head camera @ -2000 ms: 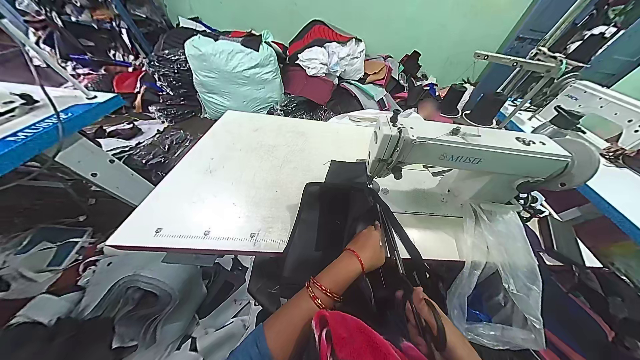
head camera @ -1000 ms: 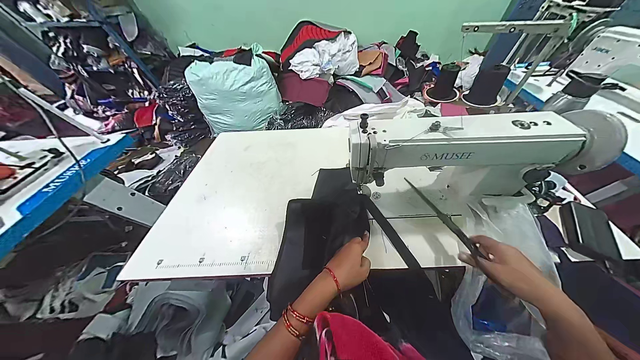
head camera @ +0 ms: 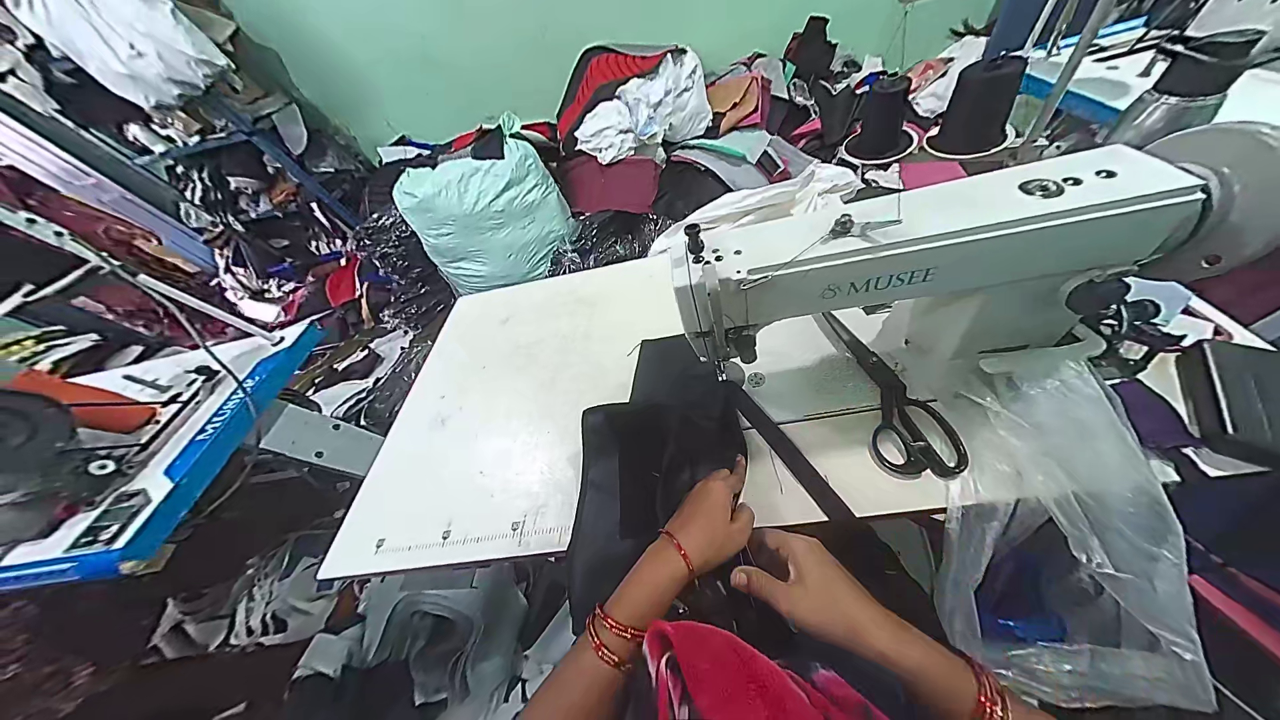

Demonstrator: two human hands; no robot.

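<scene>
Black fabric [head camera: 640, 450] lies over the front of the white sewing table, its far end under the presser foot of the white Musee sewing machine [head camera: 940, 260]. My left hand [head camera: 705, 525], with red bangles, rests on the fabric's right edge, fingers pinching that edge. Just right of it, my right hand [head camera: 805, 580] has thumb and forefinger curled near the dark cloth at the table edge; whether they grip anything is unclear. A narrow black strip [head camera: 790, 455] runs from the needle area to the front edge. Black-handled scissors [head camera: 905, 405] lie beneath the machine arm.
A clear plastic bag [head camera: 1060, 540] hangs at the table's right front. Black thread cones [head camera: 975, 105] stand behind the machine. A pale green sack [head camera: 485, 215] and cloth heaps lie beyond the table. Another blue-edged machine table [head camera: 230, 420] is at the left.
The scissors, held in my right hand a second ago, now lie on the machine bed. My right hand has come left, beside my left hand, which stays on the black fabric.
</scene>
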